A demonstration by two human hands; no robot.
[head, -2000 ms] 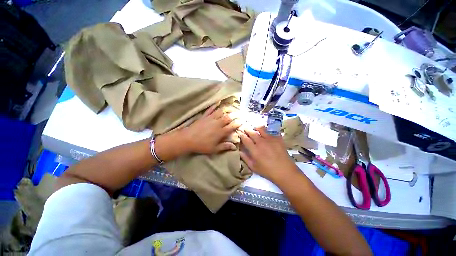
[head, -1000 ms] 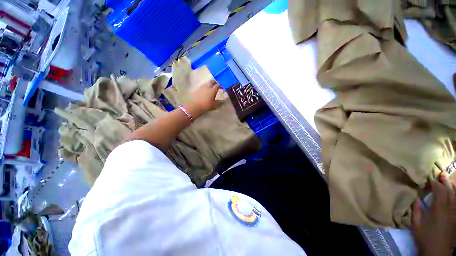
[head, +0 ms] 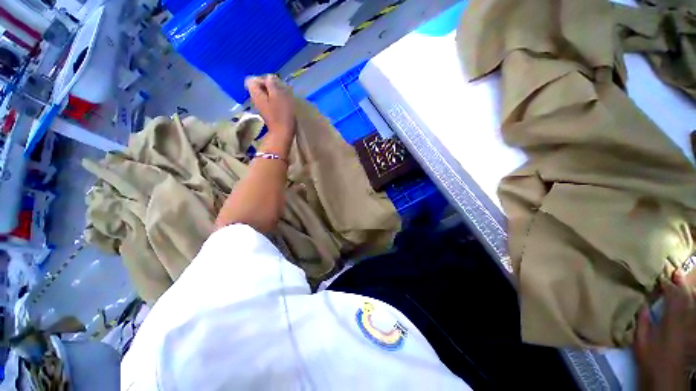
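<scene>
A large khaki garment panel (head: pixel 588 221) lies bunched on the white table at the right, with a bright light spot at its right edge. My right hand (head: pixel 671 328) is at the panel's lower right edge, blurred and partly cut off by the picture's edge; its grip cannot be made out. My left hand (head: pixel 271 99) is stretched out to the left, fingers curled at the top corner of a khaki piece (head: pixel 339 183) in the pile hanging beside my lap. The needle is out of the picture.
More khaki cloth (head: pixel 164 198) is heaped at the left. A blue crate (head: pixel 240 46) stands beyond my left hand. A dark patterned box (head: pixel 384 159) sits by the white table's edge (head: pixel 450 179). Other workstations are at the far left.
The view has swung left, away from the machine. My left hand has left the panel, reached to the pile, then moved up and left to a cloth corner. My right hand stays by the panel.
</scene>
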